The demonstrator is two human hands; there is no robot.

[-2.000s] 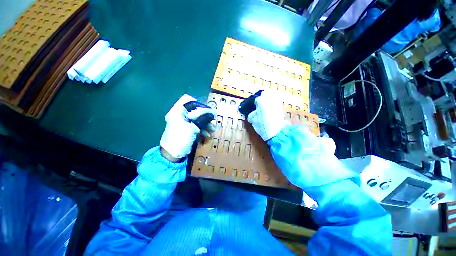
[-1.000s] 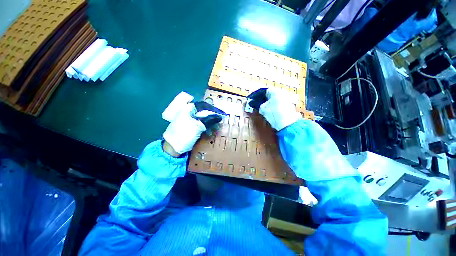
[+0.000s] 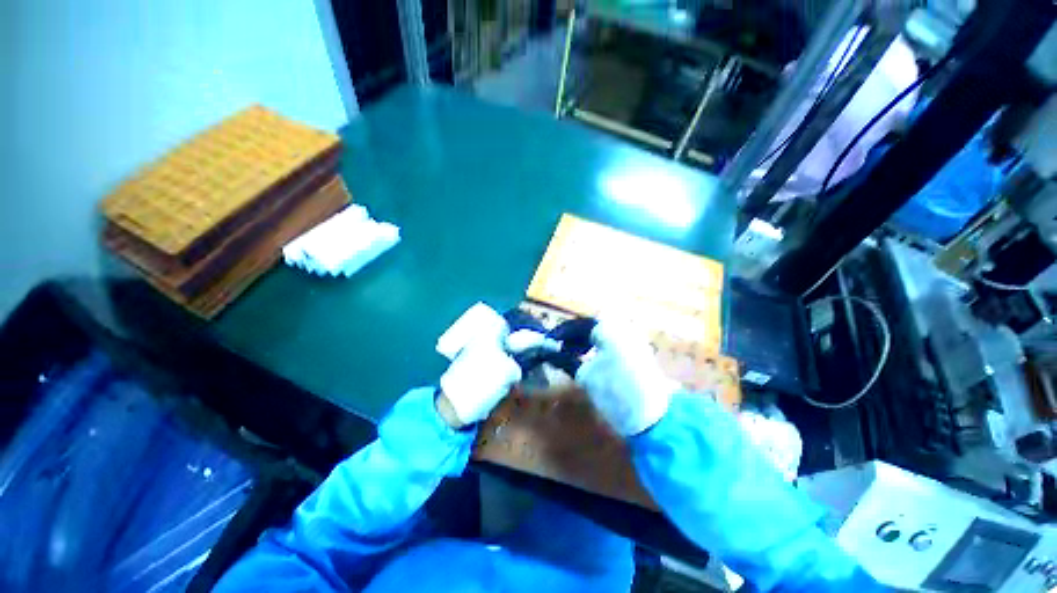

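My left hand (image 3: 485, 368), in a white glove with black fingertips, is closed on a bundle of white pieces (image 3: 472, 329) over the upper left part of the brown fixture plate (image 3: 568, 438). My right hand (image 3: 620, 376), gloved the same way, has its black fingertips against those of my left hand. Whether it holds a piece cannot be seen. The plate lies at the bench's near edge, blurred and partly under my hands. An orange plate (image 3: 632, 272) with a bright white surface lies right behind it.
A tall stack of orange-brown plates (image 3: 232, 191) stands at the bench's far left, with spare white bundles (image 3: 342, 241) beside it. A white-panelled machine (image 3: 927, 533) is at lower right. A black post and a person's blue sleeve (image 3: 950, 191) are at upper right. A blue-lined bin (image 3: 116, 475) is at lower left.
The camera view has tilted up, showing more beyond the bench. My two hands, earlier apart over the plate, have come together at the fingertips. The bundle remains in my left hand.
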